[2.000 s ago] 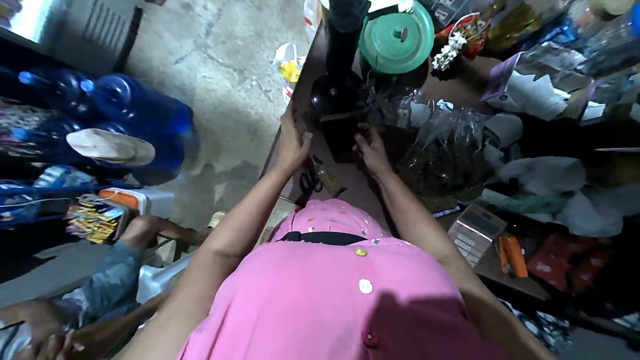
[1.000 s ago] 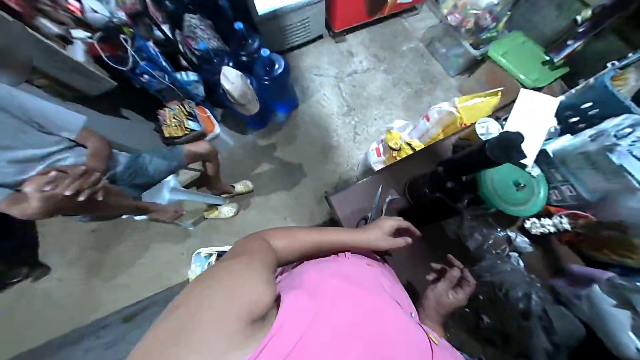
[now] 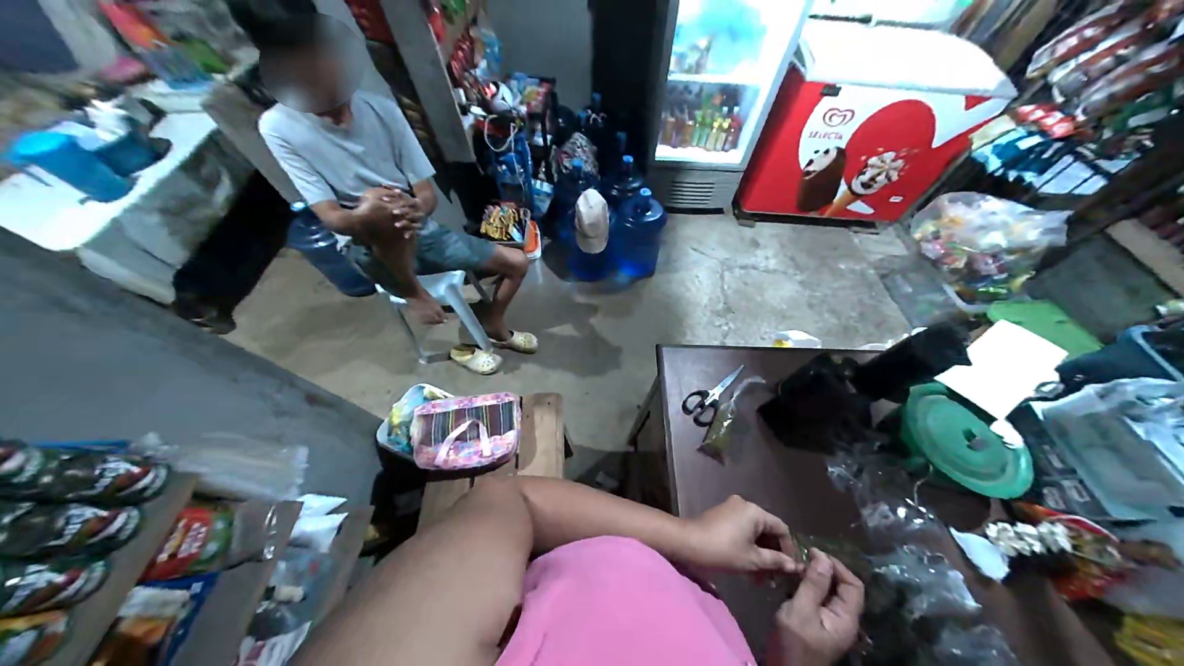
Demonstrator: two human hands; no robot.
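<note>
Over the dark brown table (image 3: pixel 731 365), the fingertips of my left hand (image 3: pixel 740 536) and my right hand (image 3: pixel 823 606) meet and pinch a small clear plastic bag (image 3: pixel 803 553) with something greenish in it. Beyond my hands lie black-handled scissors (image 3: pixel 710 398), blades apart, and beside them a narrow clear bag with greenish contents (image 3: pixel 721 427). A black object (image 3: pixel 814 402), its kind unclear, stands farther right. Several crumpled clear plastic bags (image 3: pixel 925 583) lie right of my right hand, near a round green lid (image 3: pixel 967 439).
A person (image 3: pixel 361 185) sits on a plastic chair (image 3: pixel 449 301) at the left. A wooden bench (image 3: pixel 541 435) holds a patterned bag (image 3: pixel 467 430). Blue water jugs (image 3: pixel 638 236), a glass-door fridge (image 3: pixel 708 92) and a red chest freezer (image 3: pixel 860 139) stand beyond. Packets on shelves (image 3: pixel 166 509) fill the lower left.
The view has swung far to the left and up. My hands, apart one second ago, have come together on the small bag. Two seconds ago they were at the black object.
</note>
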